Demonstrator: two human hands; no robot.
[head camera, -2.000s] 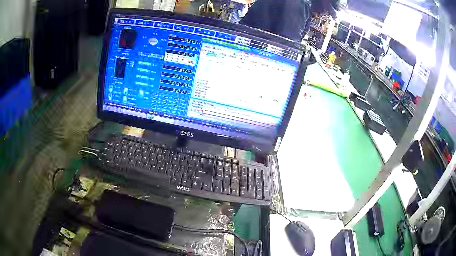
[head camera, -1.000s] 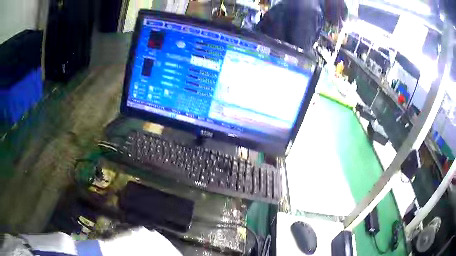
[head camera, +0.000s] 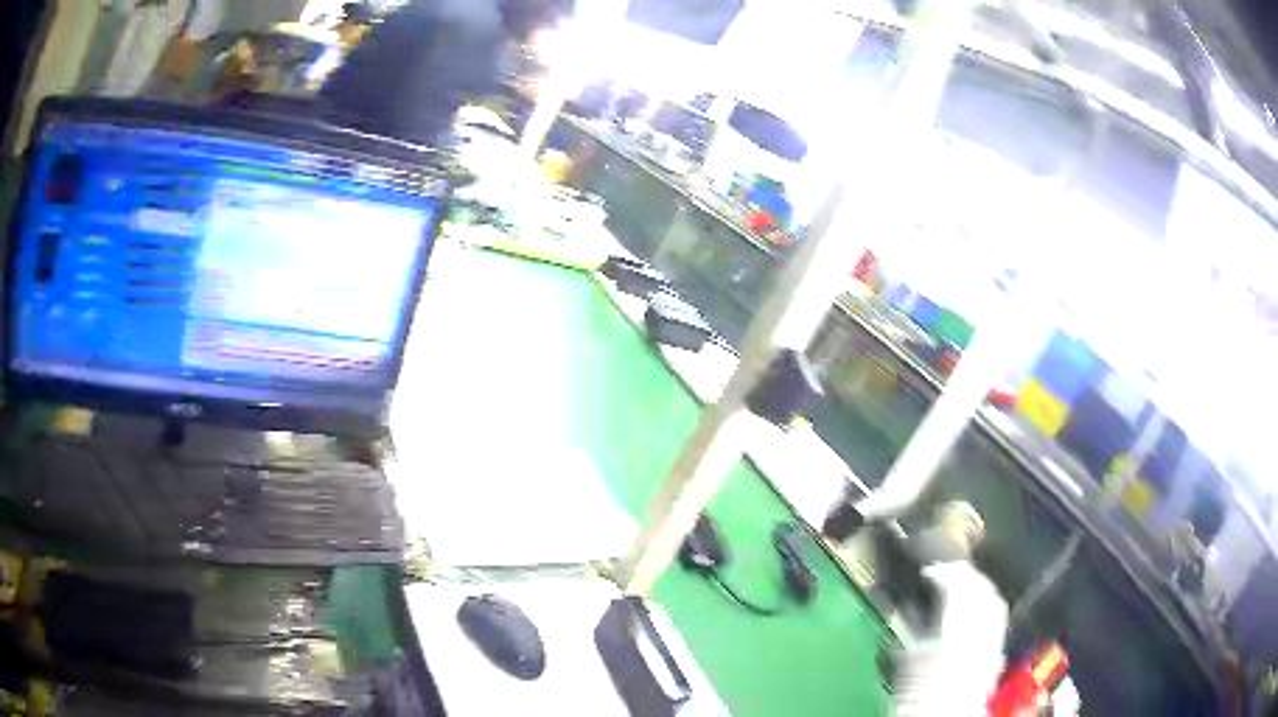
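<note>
A black power adapter (head camera: 119, 626) lies on the scuffed test fixture (head camera: 273, 616) at the lower left, below the keyboard (head camera: 210, 497). Another black adapter (head camera: 645, 656) lies beside the mouse. A small adapter (head camera: 702, 544) with its black cord (head camera: 795, 560) lies on the green surface. A blurred white gloved shape, apparently my right hand (head camera: 953, 623), is at the lower right beside dark objects. Its fingers and any grip are unclear. My left hand is out of view.
The lit monitor (head camera: 224, 266) stands at the left. A mouse (head camera: 500, 635) is on the white surface. A pale slanting post (head camera: 757, 378) crosses the green bench (head camera: 617, 420). A red object (head camera: 1030, 679) is at the lower right. A dark-clothed person (head camera: 414, 63) is at the back.
The view has swung right, so the monitor and fixture sit farther left. The white glove seen at the bottom left is gone. A blurred white shape and a red object now show at the lower right.
</note>
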